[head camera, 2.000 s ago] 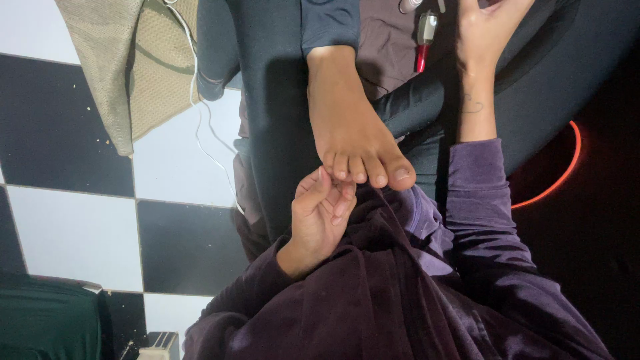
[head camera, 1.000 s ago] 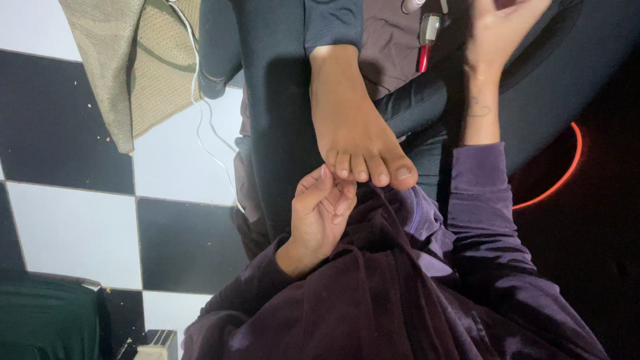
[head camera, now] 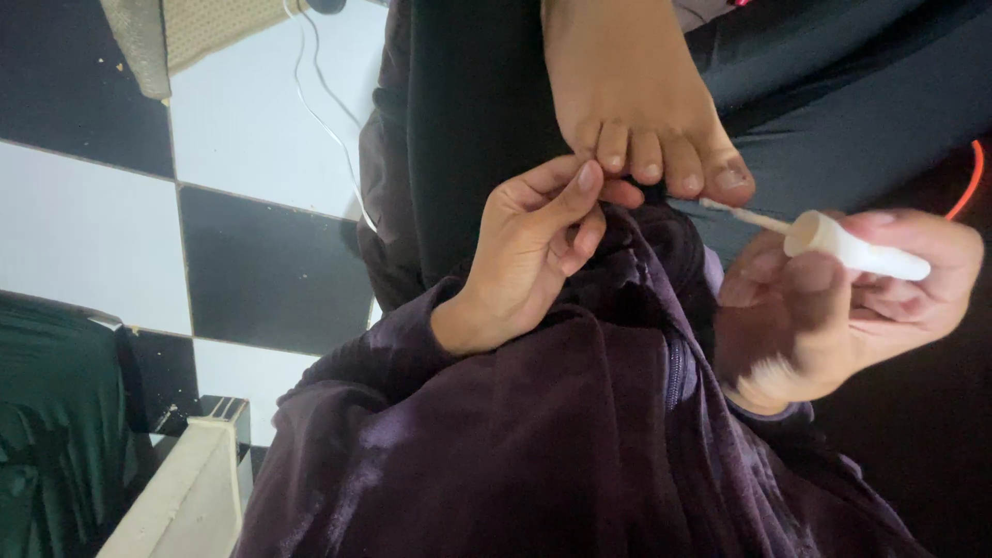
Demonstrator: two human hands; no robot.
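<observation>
A bare foot [head camera: 635, 93] comes down from the top of the view, its toes toward me. The thumb and index finger of my left hand [head camera: 535, 240] pinch the little toe at the foot's left side. In my right hand [head camera: 868, 310] is a white nail polish cap with its applicator brush [head camera: 856, 244], held between thumb and fingers. The brush stem points left, and its whitish tip is just below the big toe; whether it touches the toe I cannot tell.
Dark trouser legs [head camera: 480, 139] lie around the foot. On the left are a black and white checkered floor [head camera: 267, 271], a white cable [head camera: 333, 128], a beige mat [head camera: 217, 31], green cloth [head camera: 58, 403] and a pale box-like edge [head camera: 182, 480]. An orange-red cord [head camera: 973, 182] curves at the right.
My right hand has come down from the upper right to beside the toes, and the capped brush now shows in it. My left hand stays at the small toe. The view has shifted.
</observation>
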